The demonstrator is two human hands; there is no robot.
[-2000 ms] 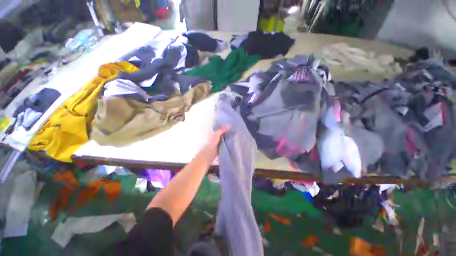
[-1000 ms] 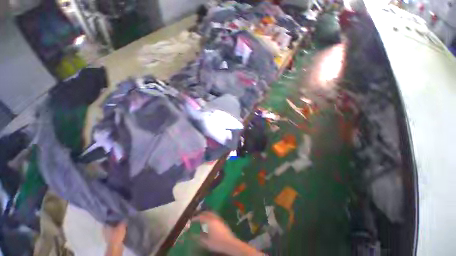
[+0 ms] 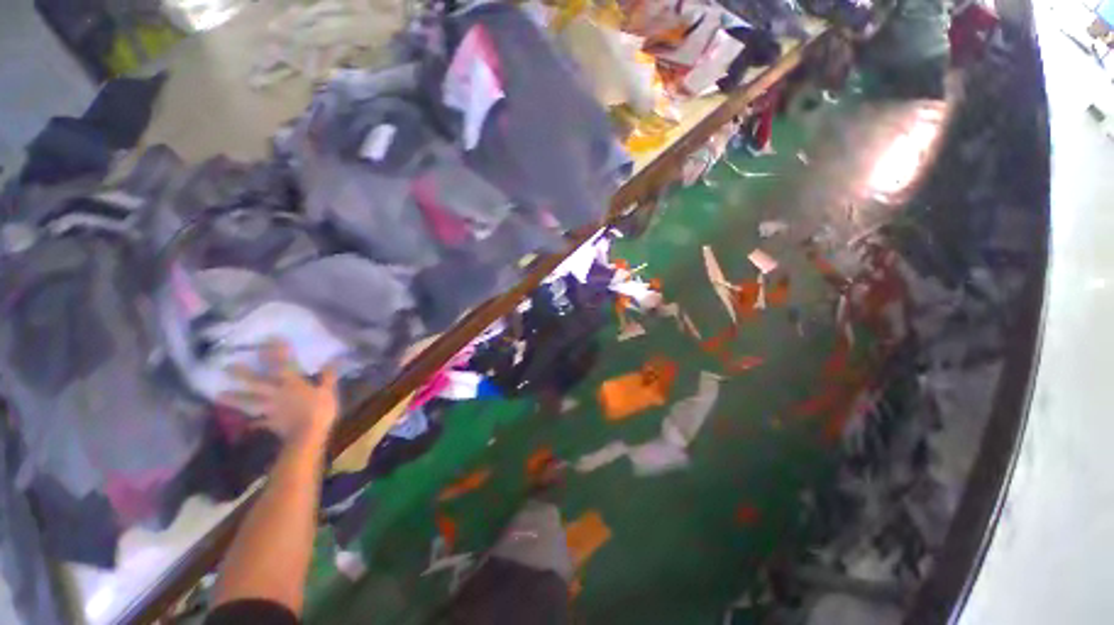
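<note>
My left hand (image 3: 287, 397) reaches in from the bottom left, its fingers spread over a pale white-grey cloth piece (image 3: 275, 332) at the table's near edge. The fingers look laid on the cloth, not closed round it; they are slightly blurred. Around it lie heaped bundles of grey cut pieces (image 3: 367, 183) with pink and white parts. My right hand is not in view.
The table's brown edge (image 3: 489, 299) runs diagonally. Yellow, orange and white cut pieces (image 3: 660, 61) lie at its far end. Scraps litter the green floor (image 3: 684, 488). A second pale table (image 3: 1081, 305) stands at the right.
The view has swung right along the table. The long grey fabric length my left hand was on has left the view. My left hand is now on the pale cloth; my right hand has left view.
</note>
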